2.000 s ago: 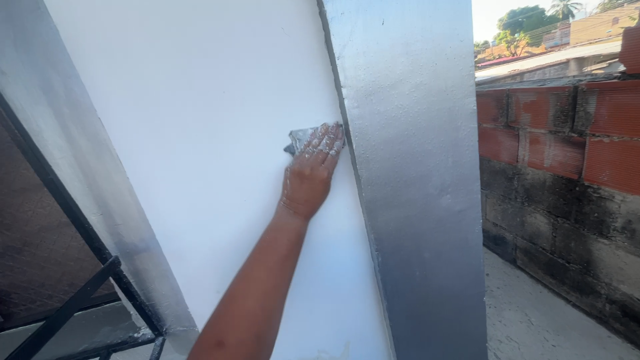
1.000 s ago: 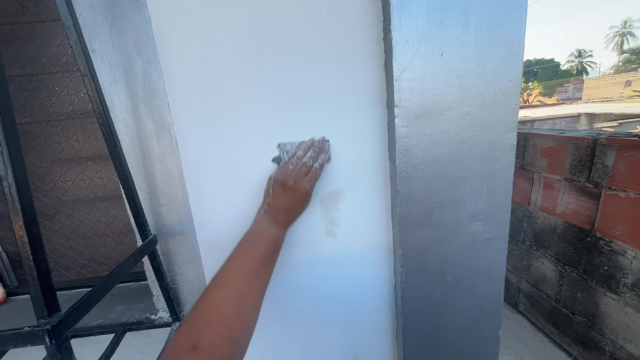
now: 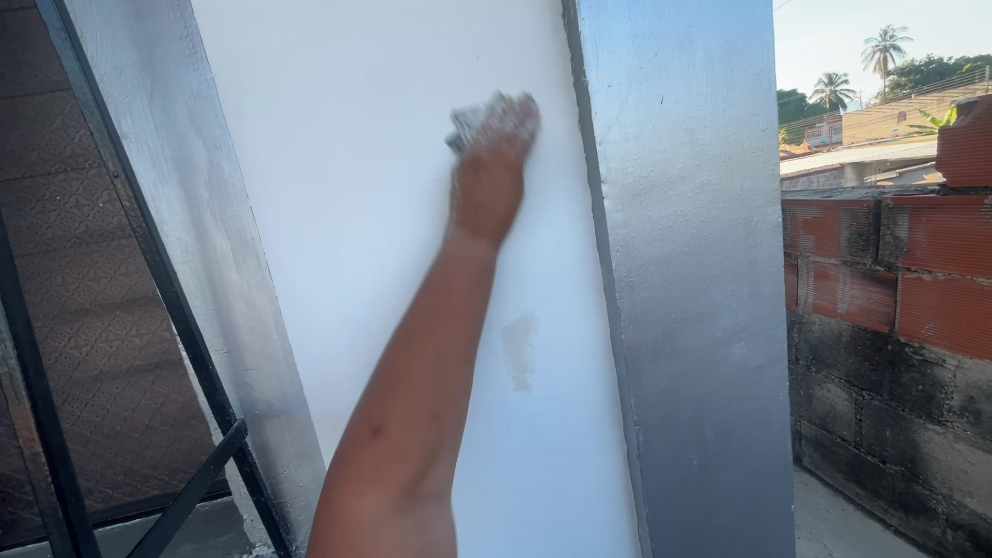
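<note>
My right hand [image 3: 492, 167] is raised against a white wall panel [image 3: 372, 194], with the forearm reaching up from the bottom. Its fingers are bent over a small grey, flat-looking piece [image 3: 463, 128] that juts out on their left side. Motion blur hides what kind of piece it is. White residue covers the fingers. Below and right of the hand, a beige-grey patch [image 3: 519, 353] marks the white surface. My left hand is out of view.
A silver-painted pillar [image 3: 690, 232] stands out along the panel's right edge. At left are a silver-painted strip [image 3: 232, 310], a black metal frame [image 3: 167, 287] and a patterned brown panel [image 3: 77, 271]. A brick and block wall [image 3: 876, 387] runs along the right.
My right hand has moved left, away from the pillar's edge, and then higher on the white panel. The beige-grey patch, not visible at first, shows in the later views. The view has swung rightward.
</note>
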